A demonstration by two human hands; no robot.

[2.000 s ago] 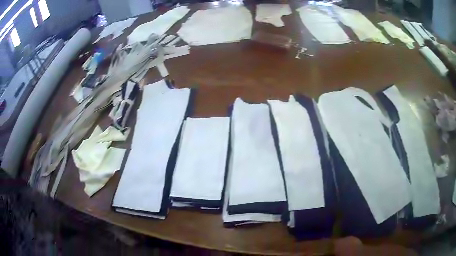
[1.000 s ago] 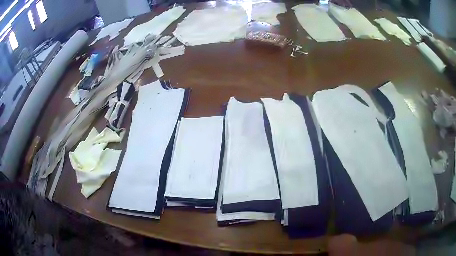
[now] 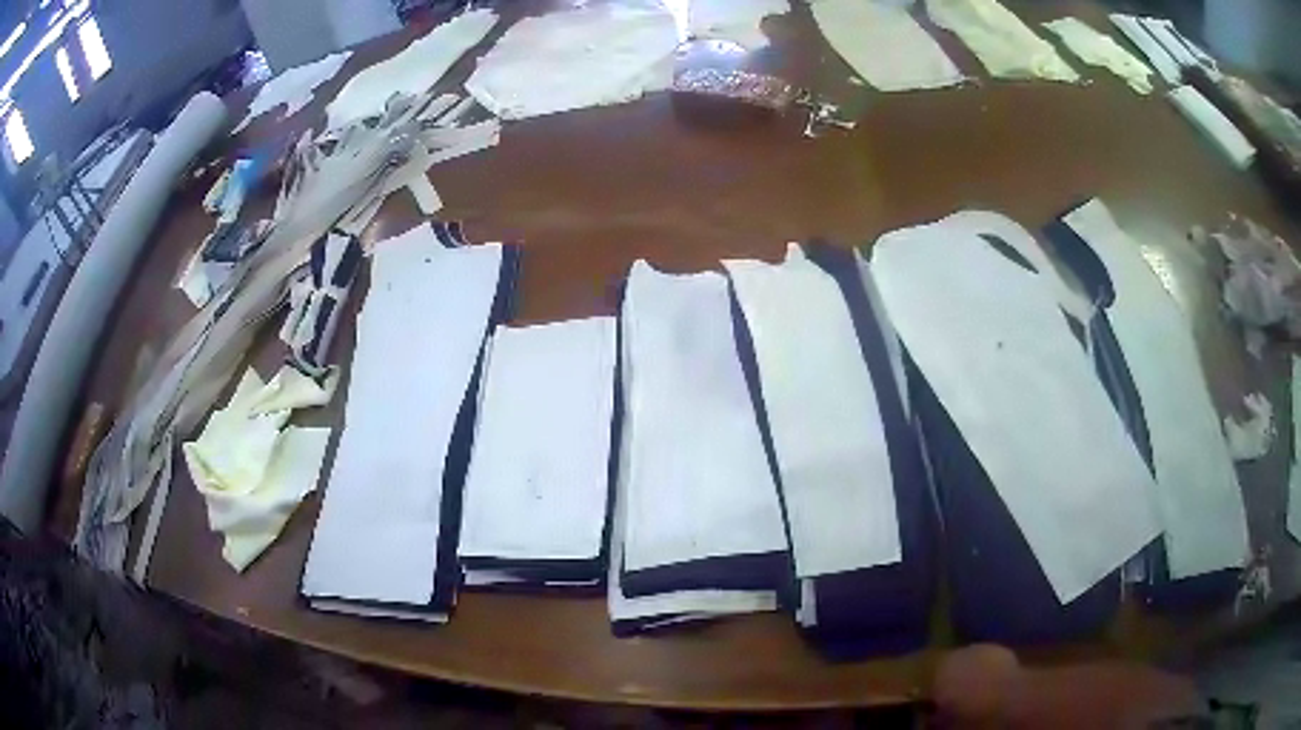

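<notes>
A row of stacked cut panels, white on top with navy layers below, lies along the near side of the brown table [image 3: 599,186]. From the left come a tall panel stack [image 3: 401,428], a short rectangular stack [image 3: 539,442], a stack with navy and white lower edges [image 3: 696,428], a narrow stack [image 3: 820,414], a slanted white panel over navy [image 3: 1013,385] and a curved one [image 3: 1163,371]. My right hand [image 3: 1049,695] is blurred and cut off by the bottom edge, at the table's front edge below the slanted panel; its fingers are unclear. My left hand is out of view.
Long beige strips [image 3: 243,307] and crumpled cream cloth [image 3: 254,459] lie left, beside a long white roll [image 3: 107,292]. A reddish shiny block [image 3: 732,89] sits at the far middle. Loose pale pieces [image 3: 571,57] line the far side. Pinkish offcuts [image 3: 1256,278] lie at the right.
The whole view has shifted, so the table things appear a little further left and higher. My right hand shows slightly more at the bottom edge. The stacks keep their arrangement.
</notes>
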